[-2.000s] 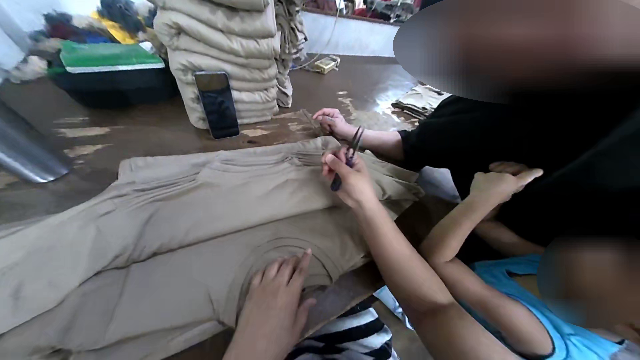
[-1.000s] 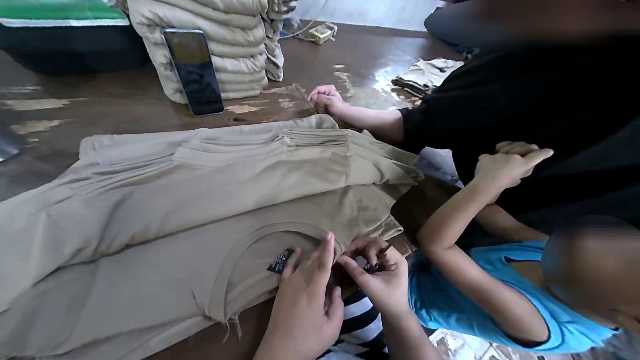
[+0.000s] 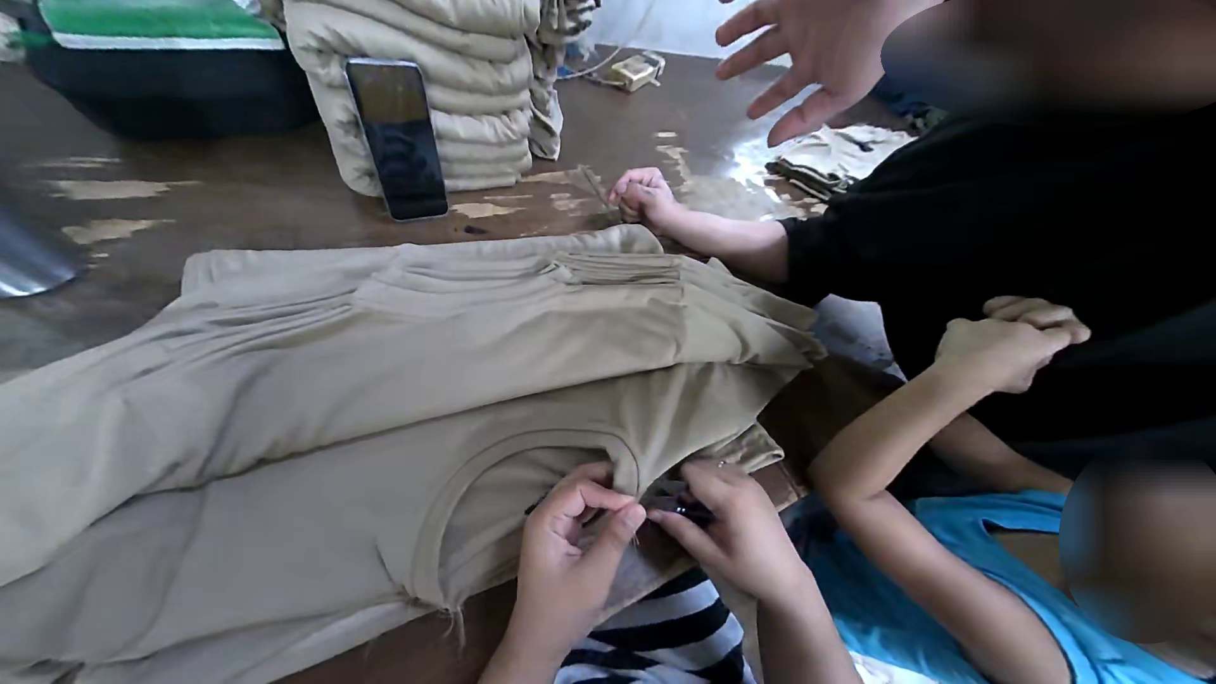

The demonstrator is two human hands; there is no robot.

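Note:
A pile of beige knit shirts (image 3: 313,456) lies across the brown table. The top one's ribbed neckband (image 3: 456,475) curves beside my hands. My left hand (image 3: 579,541) pinches the neckband's edge near the shoulder seam between thumb and fingertips, with loose threads below. Just right of it, my right hand (image 3: 741,532) is closed around small dark thread snips (image 3: 689,511), mostly hidden by the fingers. More loose threads hang from the shirt's edge at the lower middle.
A smartphone (image 3: 397,138) leans on a tall stack of folded beige garments (image 3: 456,85). A black bin (image 3: 171,90) with a green item stands at the back left. On the right are a person in black (image 3: 1045,237), one hand raised, and a person in a blue top (image 3: 997,513) with hands clasped.
The snips pointed up in my right hand over the shirts two seconds ago; that hand is now low beside the neckline. My left hand has gone from lying flat to pinching. The person in black has raised a hand.

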